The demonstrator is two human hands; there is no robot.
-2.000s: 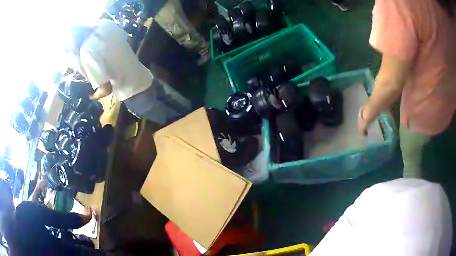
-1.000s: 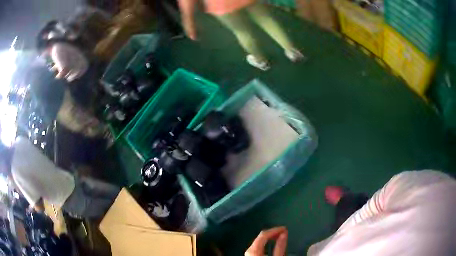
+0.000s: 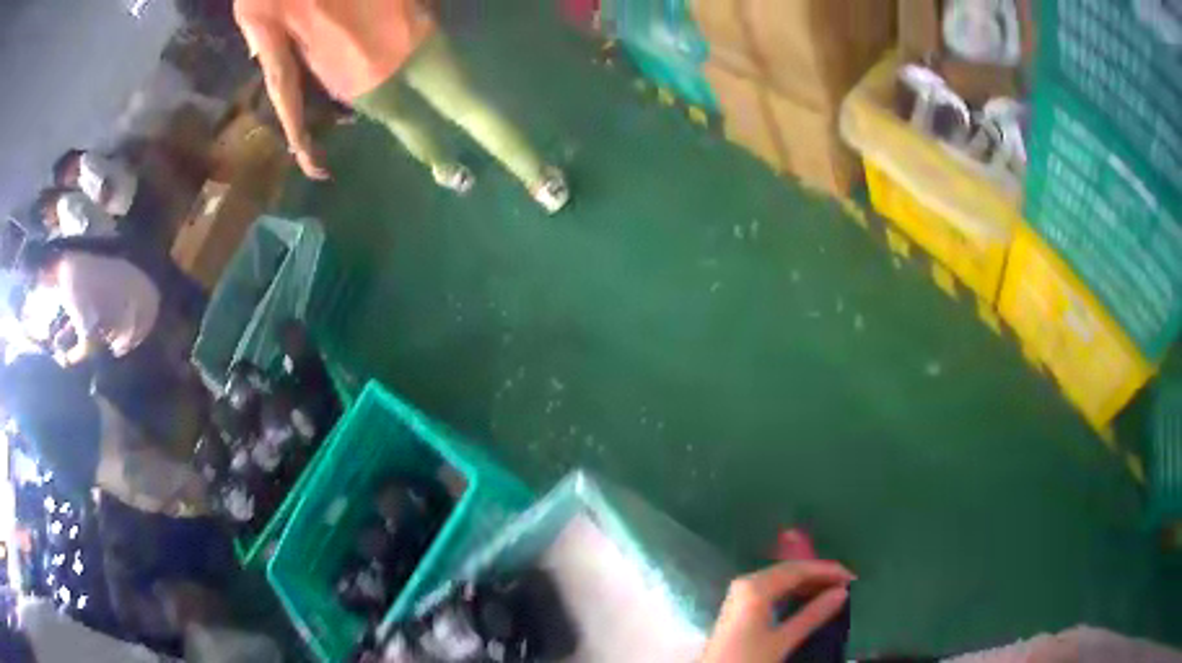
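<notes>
My left hand (image 3: 775, 614) shows at the bottom, cut off by the edge. Its fingers and thumb curve towards each other with a gap between, and no held thing is visible. A dark shape lies just behind the fingertips. My right hand is out of view; only pale cloth (image 3: 1082, 646) shows at the bottom right. Left of my hand, a pale green crate (image 3: 661, 544) has a light sheet inside and dark rounded parts (image 3: 512, 619) at its left. A green crate (image 3: 473, 499) beside it also holds dark parts. The picture is blurred.
Another green crate (image 3: 220, 330) and more dark parts (image 3: 266, 434) stand at left, near people in white caps. A person in an orange top (image 3: 350, 45) is at the upper left. Yellow crates (image 3: 1069, 330), brown cartons (image 3: 784, 130) and teal crates (image 3: 1108, 194) line the right.
The view has swung right, so the crates have shifted left and down. The brown cardboard has left the picture, and the yellow crates show more. My left hand has come further into view.
</notes>
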